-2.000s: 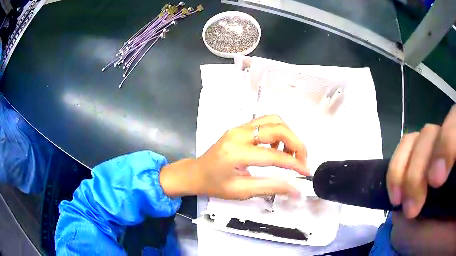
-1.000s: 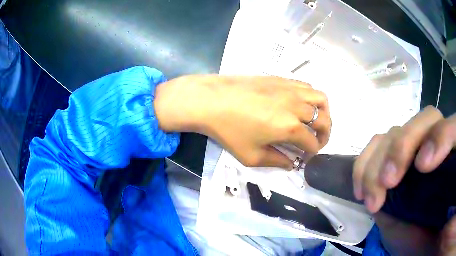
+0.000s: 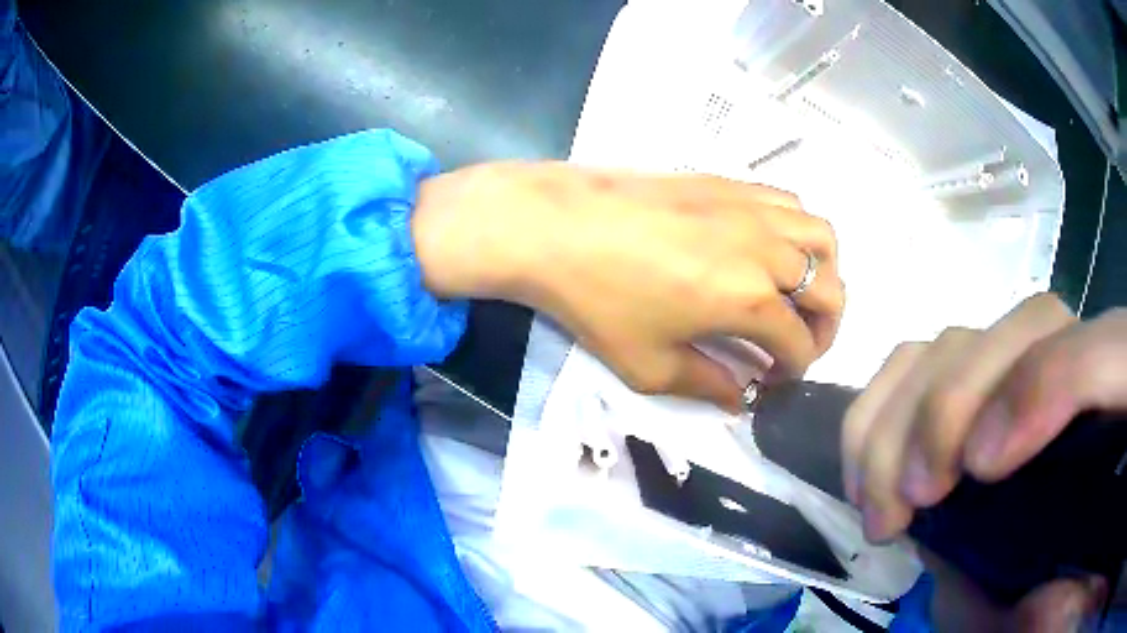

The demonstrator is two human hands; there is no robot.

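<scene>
A white plastic housing [image 3: 952, 229] lies inside up, with posts, slots and a black strip [image 3: 742, 509] along its near edge. My left hand [image 3: 655, 266], bare with a ring, reaches over it from the left. Its thumb and fingertips pinch a tiny metallic part [image 3: 750, 392] at the tip of a black electric screwdriver [image 3: 810, 433]. My right hand [image 3: 976, 414] is wrapped around the screwdriver, which lies nearly level and points left. The bit is hidden at the fingertips. I cannot tell whether the tiny part is a screw or a clip.
A thin white sheet [image 3: 525, 476] lies under the housing on the dark bench [image 3: 494, 62]. A pale curved rail [image 3: 1069, 80] runs at the upper right. My blue left sleeve [image 3: 291, 272] covers the bench's near left edge.
The view has tilted down, so the screw dish and the cable bundle have left the picture. The housing now appears turned at an angle. My left fingers have closed at the screwdriver's tip.
</scene>
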